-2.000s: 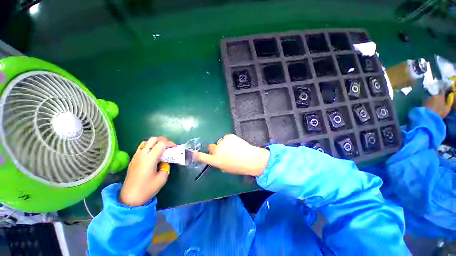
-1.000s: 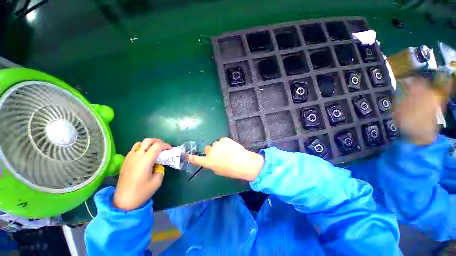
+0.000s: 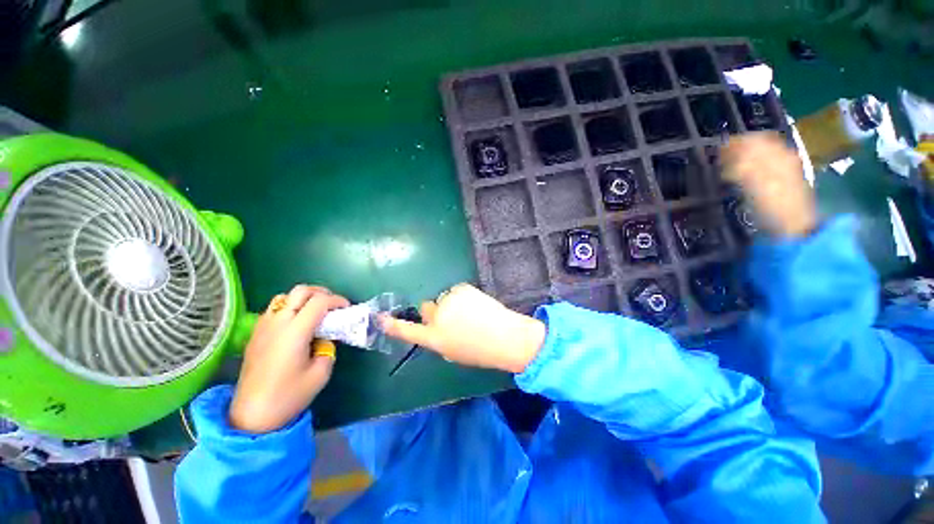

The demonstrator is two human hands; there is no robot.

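A small clear plastic parts bag (image 3: 350, 324) with a white patch is pinched in my left hand (image 3: 285, 358), which wears yellow finger cots. My right hand (image 3: 471, 330) is beside the bag's open-looking end, its index finger touching the bag. Thin dark tweezers (image 3: 406, 358) show below my right hand, tip down towards the bench edge; the hand hides their upper part. A few dark bits lie between the bag and my right fingers, too small to name.
A green frog fan (image 3: 234, 334) stands at the left. The compartment tray (image 3: 509, 268), partly filled with black square modules (image 3: 619, 187), is right of centre. A neighbour's blurred hand (image 3: 766, 184) is over its right side. An amber bottle (image 3: 825, 131) and white paper pieces (image 3: 749, 79) lie near it.
The neighbour's hand has moved left over the tray. A module now sits in a lower compartment that was empty before. Dark bits now show beside the bag. My hands have barely moved.
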